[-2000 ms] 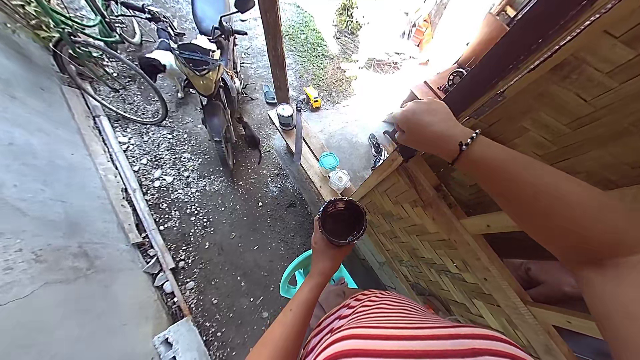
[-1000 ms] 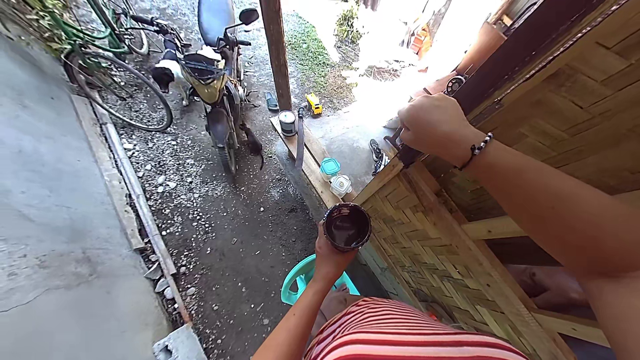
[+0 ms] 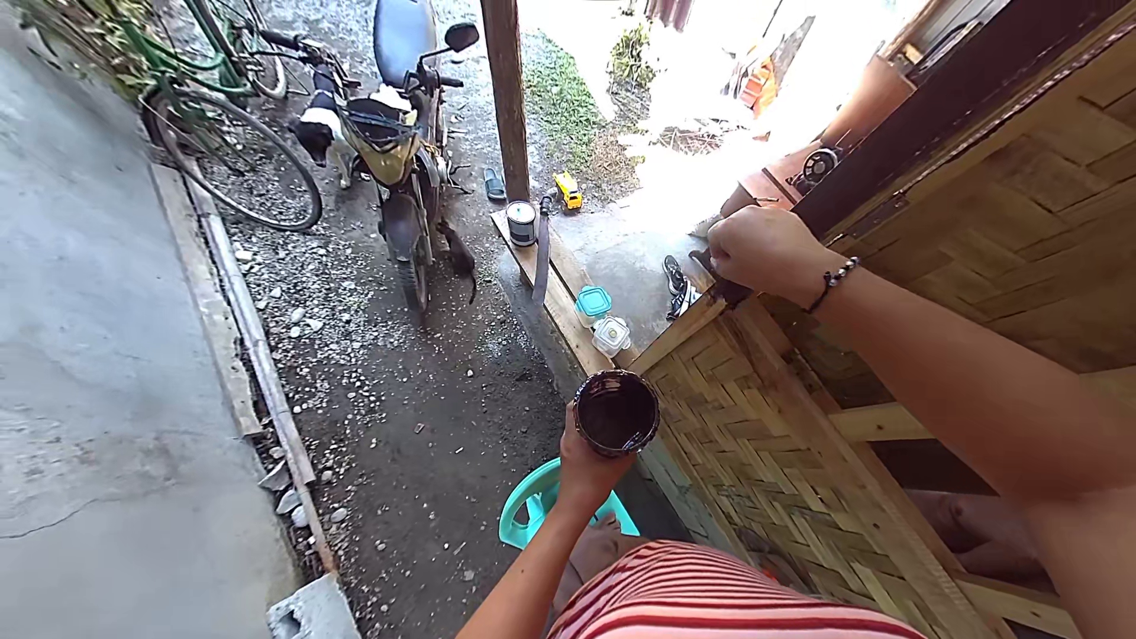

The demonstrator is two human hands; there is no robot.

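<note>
My left hand (image 3: pixel 590 466) is wrapped around an open round container (image 3: pixel 616 414) with dark liquid inside and dark smears on its rim. My right hand (image 3: pixel 768 248), with a beaded bracelet at the wrist, is closed at the corner of the dark-coated wooden frame (image 3: pixel 852 182). Something dark shows just under its fingers; whether that is a brush cannot be made out. Woven bamboo panels (image 3: pixel 754 426) with bare wooden battens lie below and beside this hand.
A turquoise plastic chair (image 3: pixel 524 501) is under me. A wooden plank (image 3: pixel 564 311) bears a can (image 3: pixel 521 224) and two lidded tubs (image 3: pixel 593 303). A post (image 3: pixel 506 98), motorcycle (image 3: pixel 399 160), dog (image 3: pixel 319 133), bicycle (image 3: pixel 231 151) and concrete wall (image 3: pixel 115 355) stand around. Someone's bare limb (image 3: pixel 976 532) shows behind the frame.
My right hand has turned and shifted slightly along the dark frame's corner. My left hand still holds the container, which is tilted a little differently.
</note>
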